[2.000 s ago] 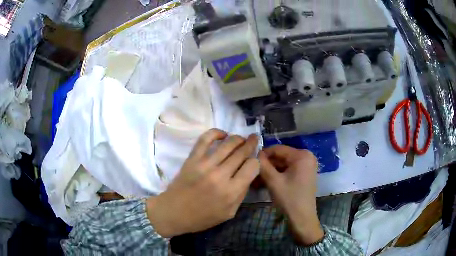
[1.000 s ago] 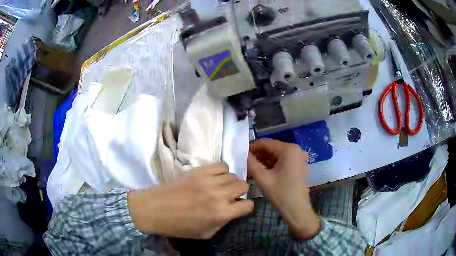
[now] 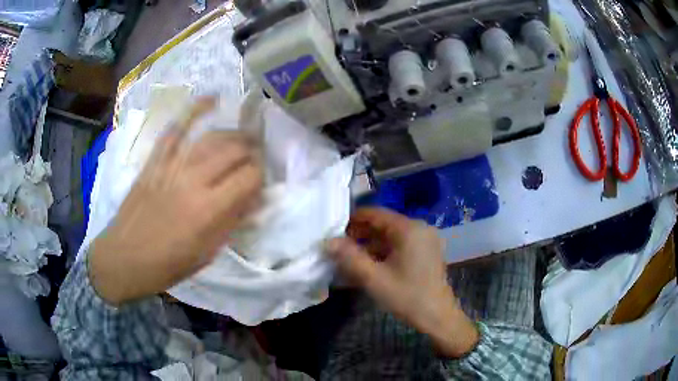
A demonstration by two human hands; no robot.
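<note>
The white garment body [image 3: 290, 216] lies heaped on the table left of the needle area, its right edge close to the presser foot [image 3: 364, 178]. My left hand [image 3: 182, 201] is blurred and lies over the cloth at the left, fingers spread; whether it grips any cloth cannot be told. My right hand [image 3: 401, 268] pinches the cloth's right edge between thumb and fingers, just in front of the needle area. The overlock machine [image 3: 305, 74] with its purple-yellow label stands behind the cloth. A cream fabric part [image 3: 167, 104] shows behind my left hand.
A blue plate [image 3: 453, 193] lies before the machine. Red-handled scissors [image 3: 604, 141] lie at the right. White cut panels [image 3: 587, 298] and a dark navy piece [image 3: 609, 242] are at the lower right. A crumpled white bundle [image 3: 26, 216] hangs at far left.
My left hand has moved from the cloth's near edge up and left over the heap. The cloth is now bunched and rounded by the needle area. My right hand still pinches the edge.
</note>
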